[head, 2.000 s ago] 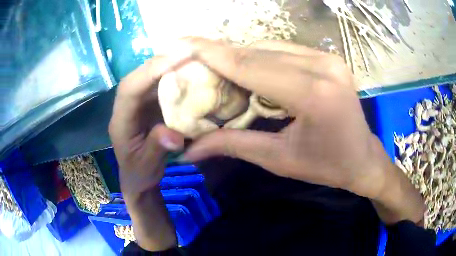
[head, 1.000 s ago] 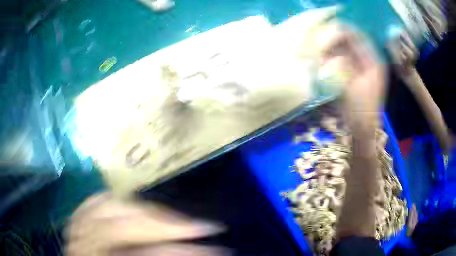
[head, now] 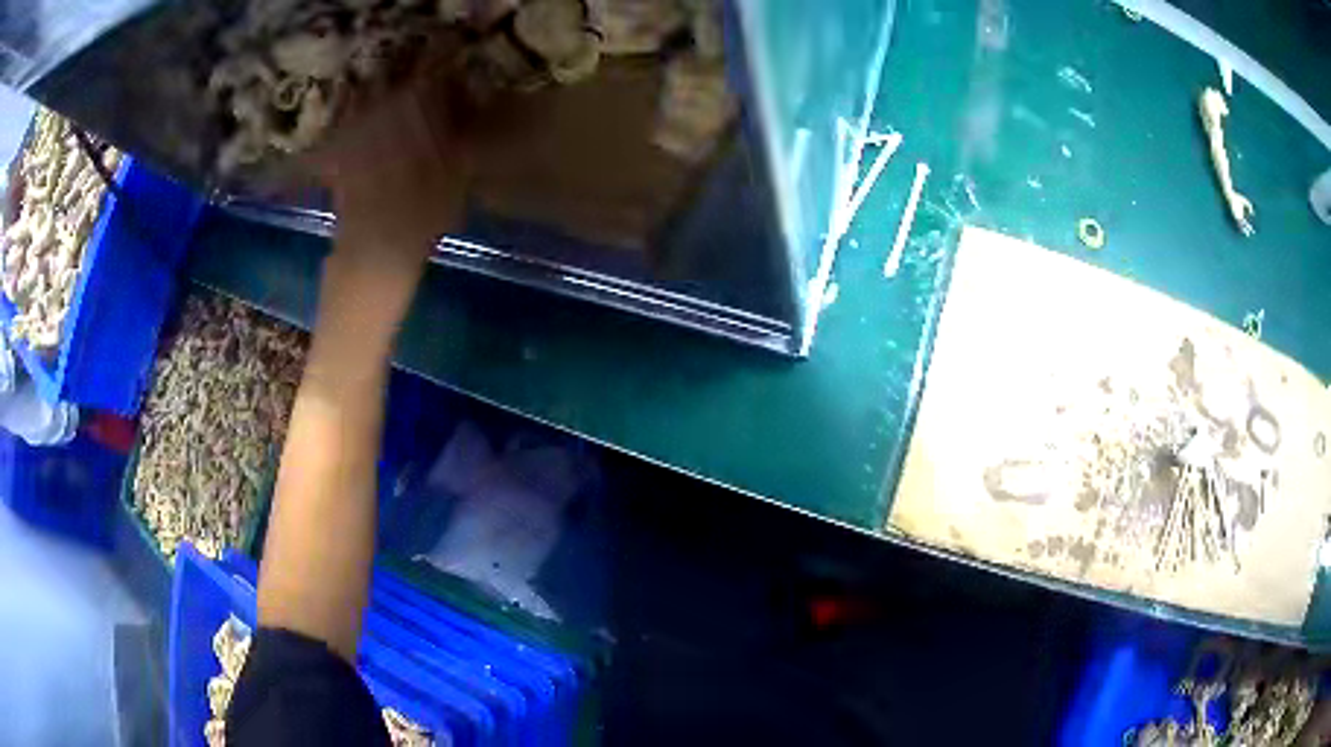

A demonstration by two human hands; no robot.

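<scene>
My left hand point(head: 391, 158) reaches into a large clear-sided box point(head: 620, 299) at the upper left. The hand is dim and blurred behind the box wall, among brownish-beige moulded parts point(head: 562, 37) heaped inside. Its fingers do not show clearly, so I cannot tell whether it holds anything. My right hand is out of the picture.
A stained tan board point(head: 1022, 365) with a fan of thin sticks point(head: 1197, 511) lies on the green bench point(head: 642, 423). White sticks point(head: 907, 219) and a bent beige part point(head: 1223, 158) are nearby. Blue crates point(head: 132, 299) hold beige parts below left and at bottom right.
The view has swung left, bringing the clear-sided box into view. My left hand has gone from low in front into the box. My right hand has left the picture.
</scene>
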